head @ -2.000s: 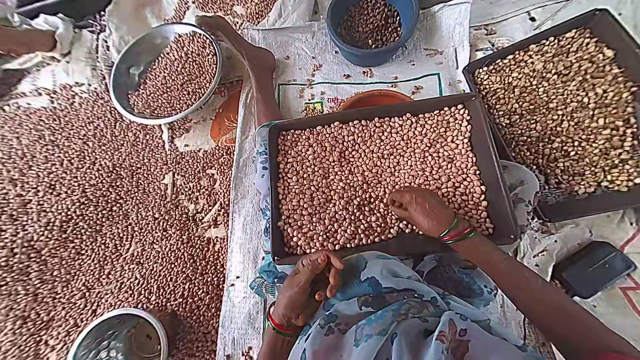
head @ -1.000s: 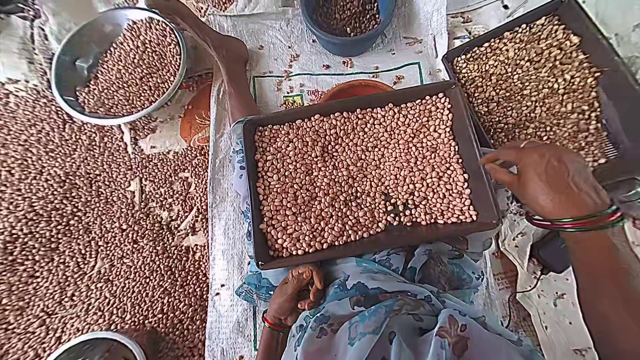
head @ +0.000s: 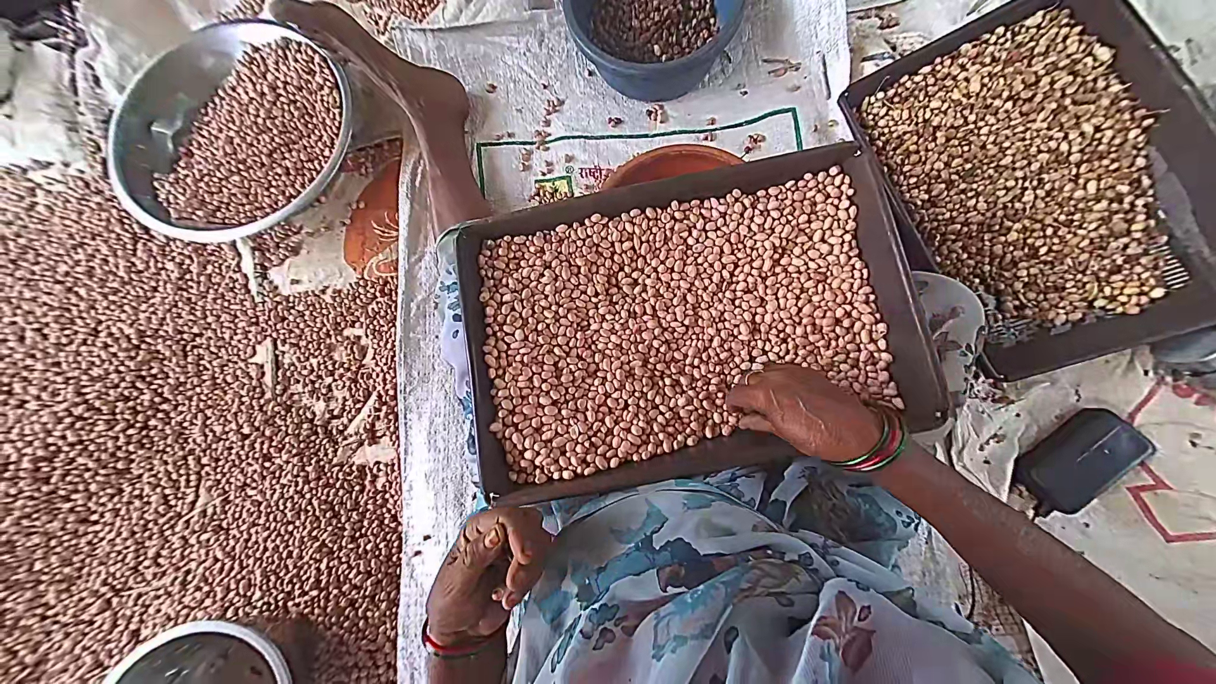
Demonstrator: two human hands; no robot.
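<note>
A dark rectangular tray (head: 902,313) lies across my lap, spread with pinkish-brown nuts or beans (head: 665,313). My right hand (head: 807,408) is over the tray's near right part, its bent fingertips touching the nuts; whether it pinches one cannot be made out. Close to the tray's near left corner, my left hand (head: 489,570) rests with loosely curled fingers and nothing visible in it. A second dark tray (head: 1045,356) at the upper right holds yellowish-brown pieces (head: 1016,171). Behind the lap tray, an orange bowl (head: 674,163) is partly hidden.
A blue tub (head: 655,81) with darker nuts stands at the top. Upper left, a metal basin (head: 123,161) of nuts sits beside a bare foot (head: 432,95). A large heap of nuts (head: 190,408) covers the left. A metal container (head: 275,655) and a black object (head: 1083,461) are nearby.
My right hand was over the lap tray, then at its right edge by the second tray, and is now back over the nuts. My left hand remains near the near left corner.
</note>
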